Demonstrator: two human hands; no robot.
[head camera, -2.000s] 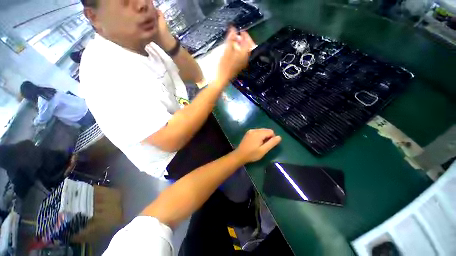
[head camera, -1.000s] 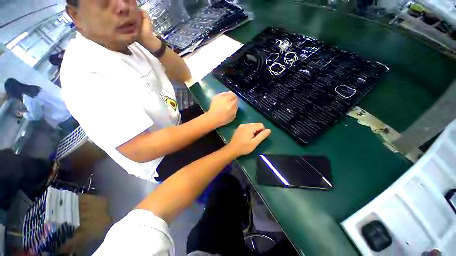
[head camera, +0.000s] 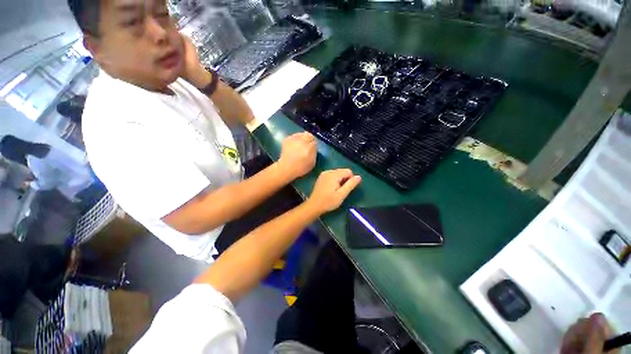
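Observation:
My left hand rests on the green bench near its edge, fingers curled, with nothing visible in it. A black smartphone lies flat beside it. My right hand is cut off at the bottom right, over the white foam tray. It holds a dark thin tool, likely tweezers; the tips are out of the picture. A black rounded square part lies at the tray's near end. A dark watch body lies farther right on the tray.
A seated person is at the left, one fist on the bench edge. A large black blister tray holds several pale rings. White paper lies behind it. A small dark round object is cut off at the bottom edge.
The view has shifted, showing more of the white tray. My right hand and its dark tool show more at the bottom right. The other person's raised hand has come down to the bench edge.

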